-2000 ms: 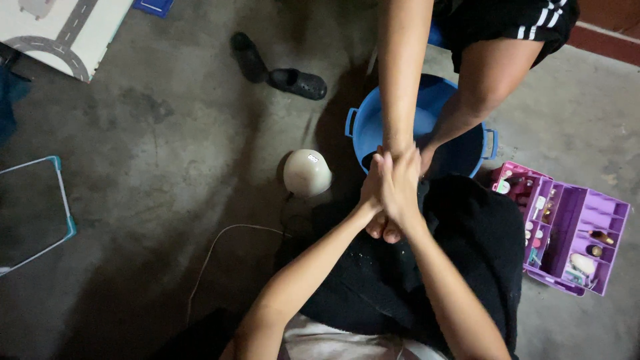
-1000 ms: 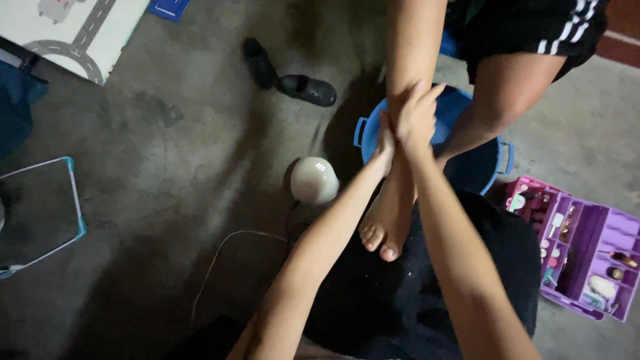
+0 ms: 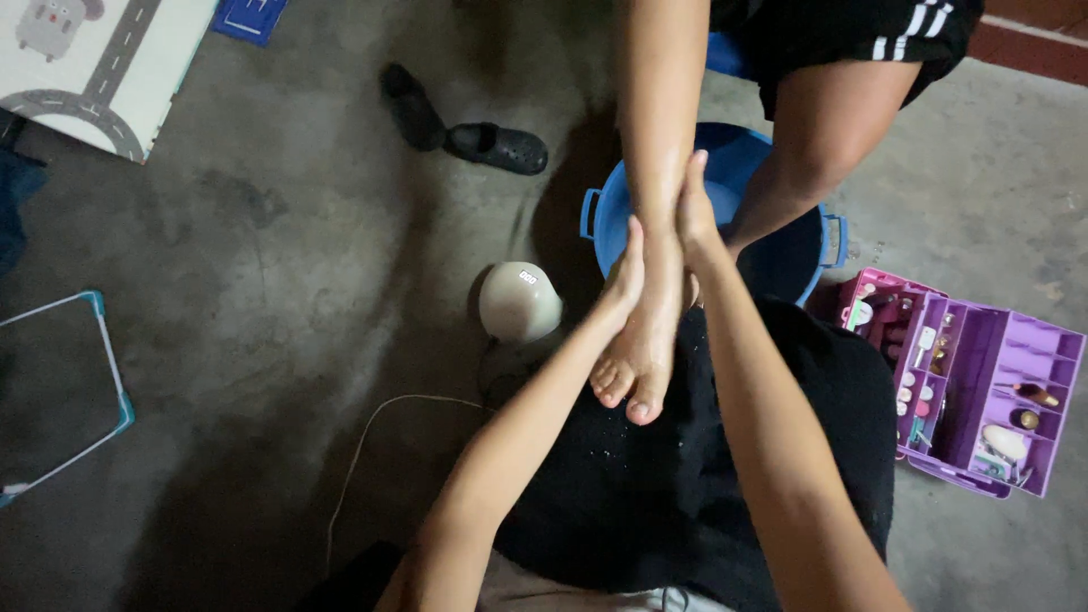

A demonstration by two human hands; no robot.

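Another person's wet-looking bare foot (image 3: pixel 650 348) rests over the black towel (image 3: pixel 629 501) across my lap. My left hand (image 3: pixel 627 270) lies along the left side of the ankle, its fingers pointing up the leg. Against the other side of the ankle is my right hand (image 3: pixel 697 212), fingers extended and partly hidden behind my forearm. Both hands touch the skin with flat palms, not closed around it. Behind the ankle stands a blue plastic tub (image 3: pixel 608 225), with the person's other leg (image 3: pixel 795 183) reaching down into it.
A white rounded nail lamp (image 3: pixel 518 302) with a lit display stands on the concrete floor, its cord trailing left. Black clogs (image 3: pixel 497 148) lie farther back. At right is an open purple case (image 3: pixel 969 382) of nail supplies; at left, a white-and-teal frame (image 3: pixel 109 348) and a road-patterned mat (image 3: pixel 127 59).
My hands have gone from clasped over the foot to the two sides of the ankle and lower leg. The toes, partly covered two seconds ago, now show.
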